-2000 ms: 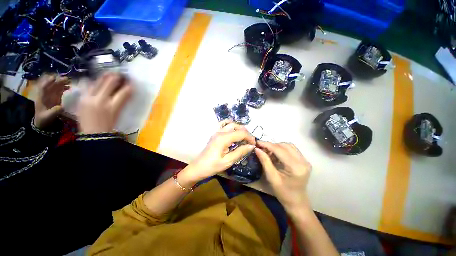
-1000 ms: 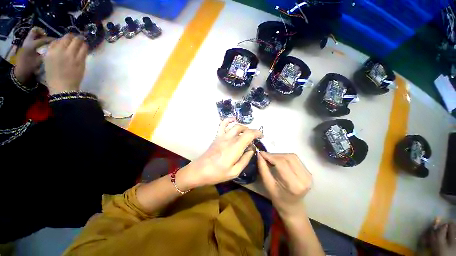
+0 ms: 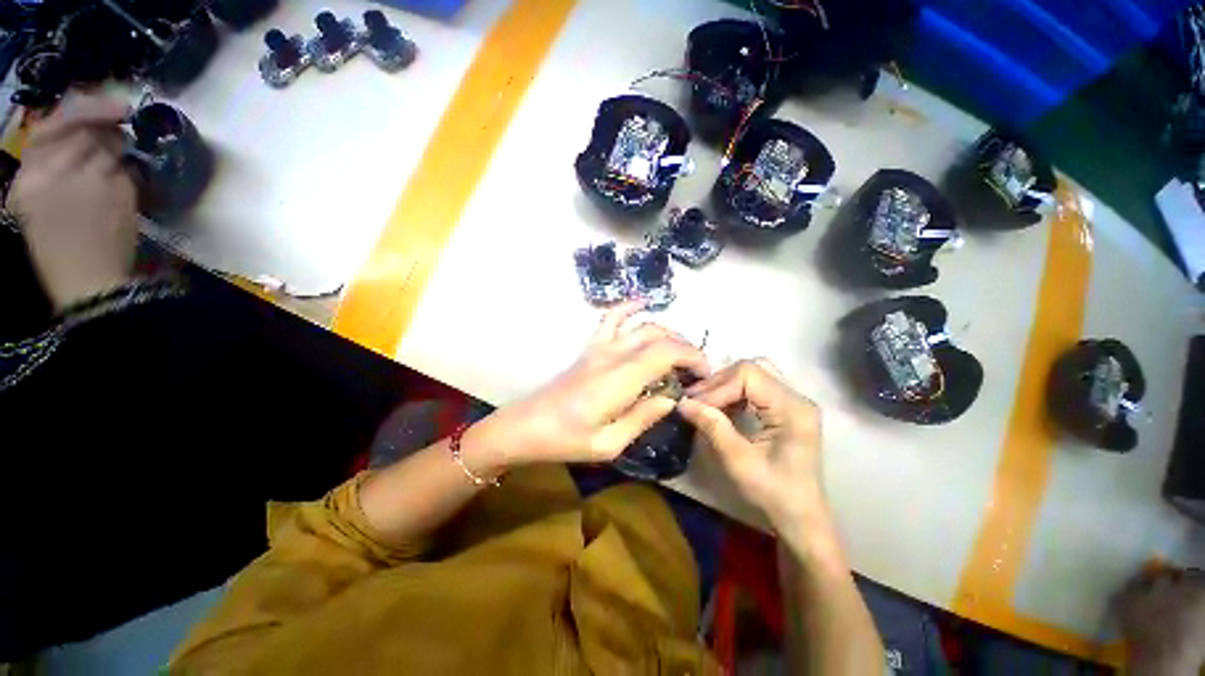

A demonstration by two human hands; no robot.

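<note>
A black camera housing [image 3: 657, 453] is at the table's near edge under my hands, mostly hidden by them. My left hand [image 3: 615, 392] is bent over it, its fingertips pinching a small greyish part [image 3: 671, 387], likely a camera board. My right hand [image 3: 763, 436] meets it from the right, thumb and forefinger closed on the same part; the plug or wire between the tips is too small to tell. Three lens modules, black cylinders on small square boards [image 3: 649, 275], stand just beyond my left hand.
Several fitted units [image 3: 901, 227] stand beyond and to the right. A housing with loose wires [image 3: 724, 79] is at the back. Orange tape [image 3: 456, 172] crosses the table. A blue bin [image 3: 1044, 66] is behind. Another person's hand [image 3: 77, 198] works at left; a black box [image 3: 1187, 423] is at right.
The view has shifted. A fitted unit stands left of the upper row that was absent two seconds ago. My hands stay together over the housing. The neighbour's hand has moved beside a dark housing.
</note>
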